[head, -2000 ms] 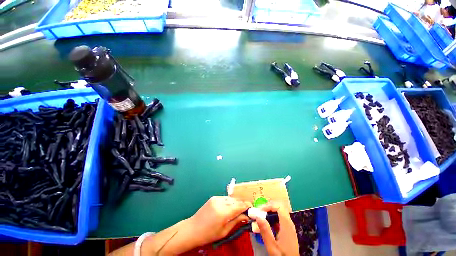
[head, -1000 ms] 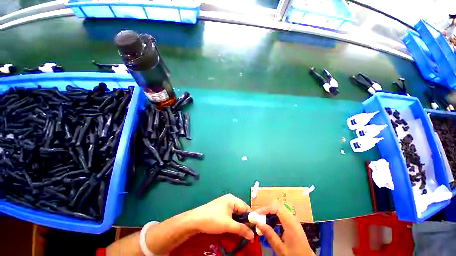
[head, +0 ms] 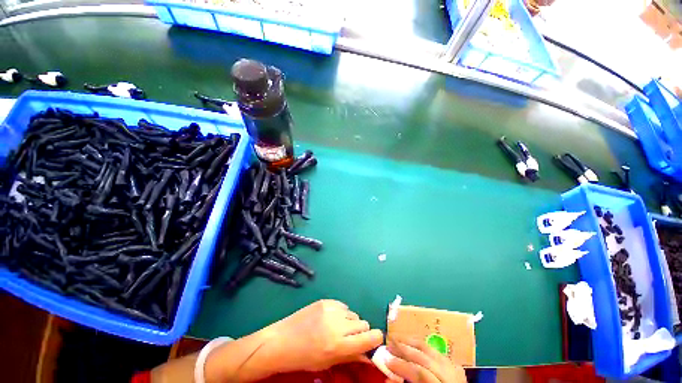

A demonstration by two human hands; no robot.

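My left hand (head: 318, 336) and my right hand (head: 426, 363) meet at the table's front edge, at the bottom of the view. Between their fingertips is a white end piece (head: 383, 360). The black part joined to it is mostly hidden by the fingers and the frame edge. A tan cardboard pad (head: 415, 323) with taped corners lies just behind my right hand. A bright green disc (head: 437, 343) shows on it.
A blue bin (head: 196, 299) of black handles stands left. Loose black handles (head: 280, 262) and a dark bottle (head: 267, 112) are beside it. White squeeze bottles (head: 562, 256), a crumpled tissue (head: 580, 305) and a blue bin (head: 609, 322) of small black fittings are right. Assembled pieces (head: 523, 161) lie on the belt.
The view has swung left, so the table things appear further right. My hands stay together at the table edge, lower in the picture. The black part shows less than before.
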